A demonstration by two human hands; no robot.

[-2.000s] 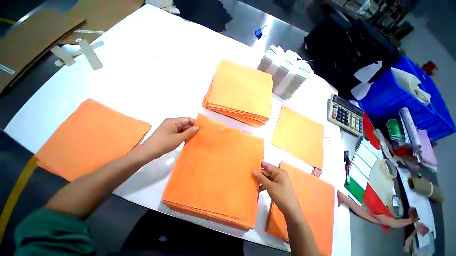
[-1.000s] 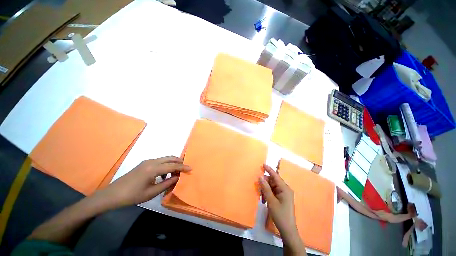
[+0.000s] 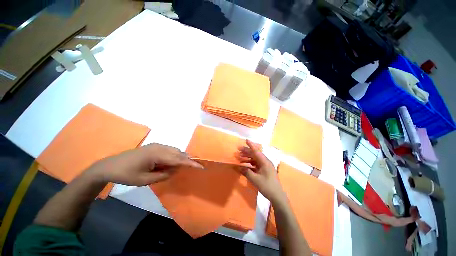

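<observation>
The main stack of orange panels [image 3: 244, 207] lies directly in front of me. A loose orange panel [image 3: 200, 200] is lifted over it, its far edge raised and its near corner hanging past the stack's front. My left hand [image 3: 155, 162] is at the panel's upper left edge, fingers on it. My right hand [image 3: 257, 167] is at its upper right edge with fingers spread; whether it grips the panel is hard to tell. The far stack [image 3: 237, 93], the left-hand pile [image 3: 90, 142] and the right-hand stack [image 3: 305, 205] lie around.
A single orange piece [image 3: 298, 136] lies right of the far stack. Banded bundles [image 3: 282, 75], a calculator [image 3: 343, 115], a swatch card [image 3: 362, 162] and a pinkish strap [image 3: 370, 215] stand or lie to the right. A blue crate [image 3: 410, 100] is beyond. Cardboard [image 3: 40, 45] is far left.
The top panel has come up off the main stack and tilted, its near corner swinging toward me. Both hands have moved to its far edge.
</observation>
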